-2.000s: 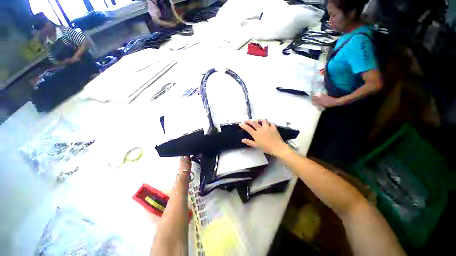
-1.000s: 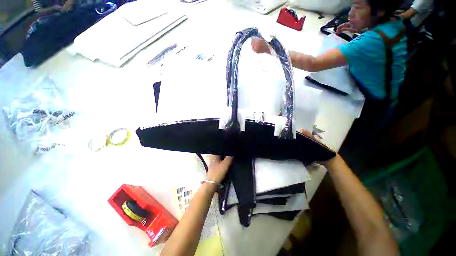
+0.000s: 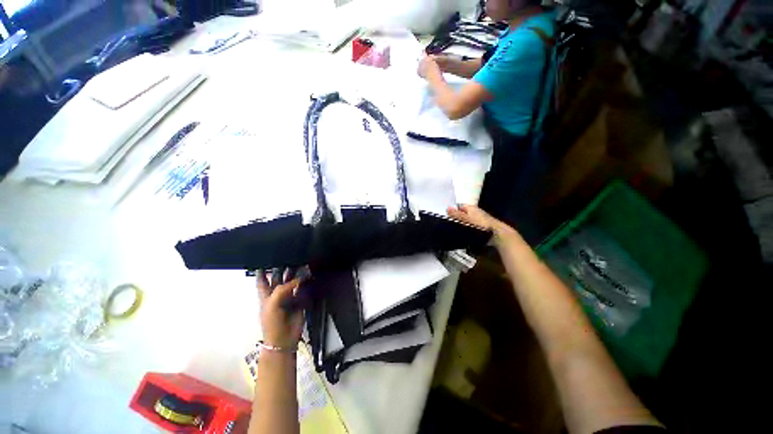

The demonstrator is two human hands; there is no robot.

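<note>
A tote handbag [image 3: 339,242] lies in front of me, its wide black top edge spread from left to right. Its two looped handles [image 3: 315,157], wrapped in clear film, point away from me. My left hand [image 3: 282,309] holds the bag from below its black edge, left of the middle; the fingertips are partly hidden. My right hand [image 3: 481,222] holds the bag's right corner. White-and-black flat bag pieces or bags [image 3: 398,292] lie below the black edge, near the table's right edge. A small white tag [image 3: 463,259] shows under the right corner.
A red tape dispenser [image 3: 191,405] and yellow sheet [image 3: 320,415] lie near. Left are a tape roll [image 3: 124,302], crumpled polybags [image 3: 51,314] and a white stack [image 3: 102,127]. Another red dispenser [image 3: 371,52] is far off. A person in blue [image 3: 517,80] works at right. A green crate [image 3: 636,271] stands on the floor.
My right hand has moved from the black edge to the bag's right corner. The other person's arm has drawn back from beside the handles. The view has shifted.
</note>
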